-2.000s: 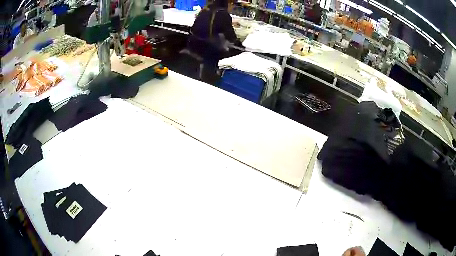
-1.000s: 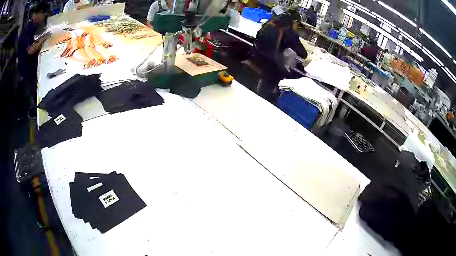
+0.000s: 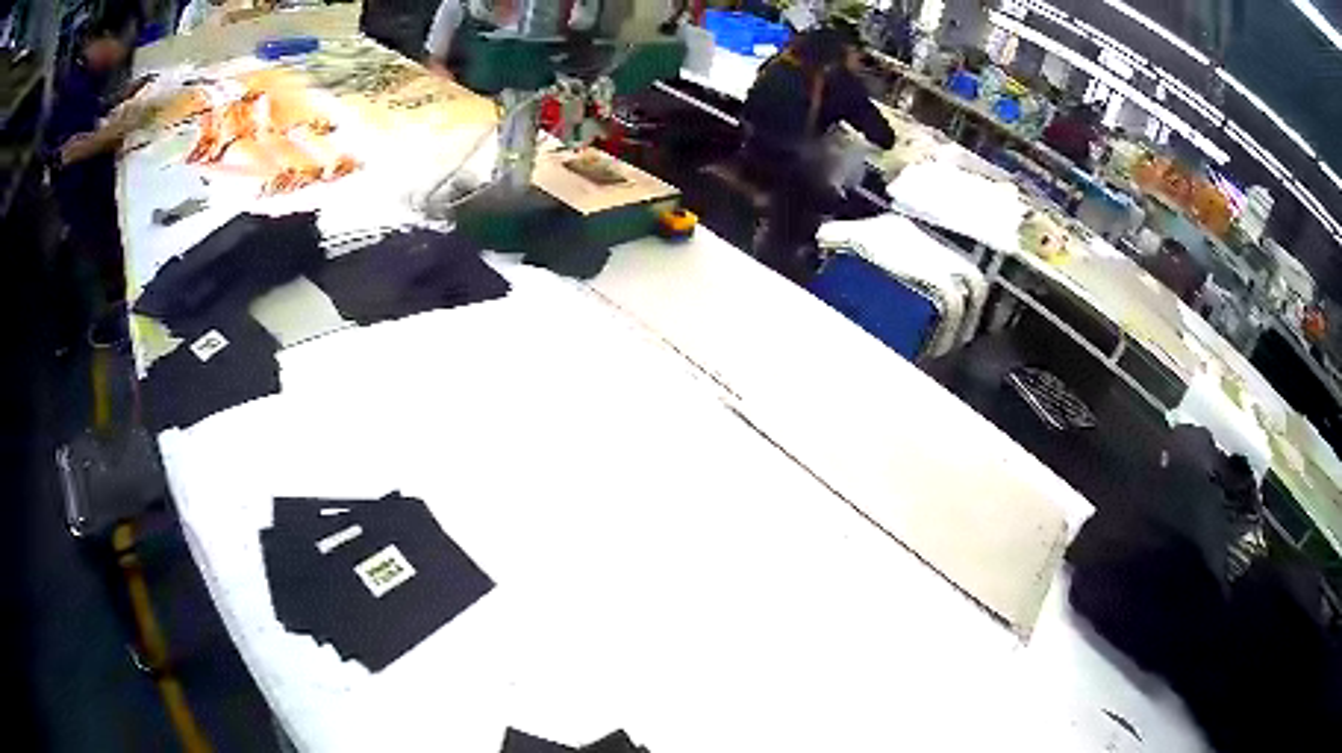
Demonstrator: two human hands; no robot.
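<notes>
A fanned pile of black fabric pieces (image 3: 420, 619) lies near the left edge of the white table. A cream label with dark lettering (image 3: 386, 571) is on top, with narrow pale bars beside it. More black pieces (image 3: 574, 741) show at the bottom edge, cut off by the frame. Another black piece with a small label (image 3: 221, 386) lies farther up the left side, beside dark folded fabric (image 3: 415, 280). Neither of my hands is in the picture.
A large black heap (image 3: 1163, 589) is at the right. A beige board (image 3: 883, 456) lies along the far edge. A green machine (image 3: 567, 221) and orange pieces (image 3: 265, 140) are at the back left. A person in dark clothes (image 3: 802, 125) is beyond the table.
The view has swung left since two seconds ago, so the labelled pile sits farther right in the frame. A fingertip and black pieces at the bottom right have left the picture.
</notes>
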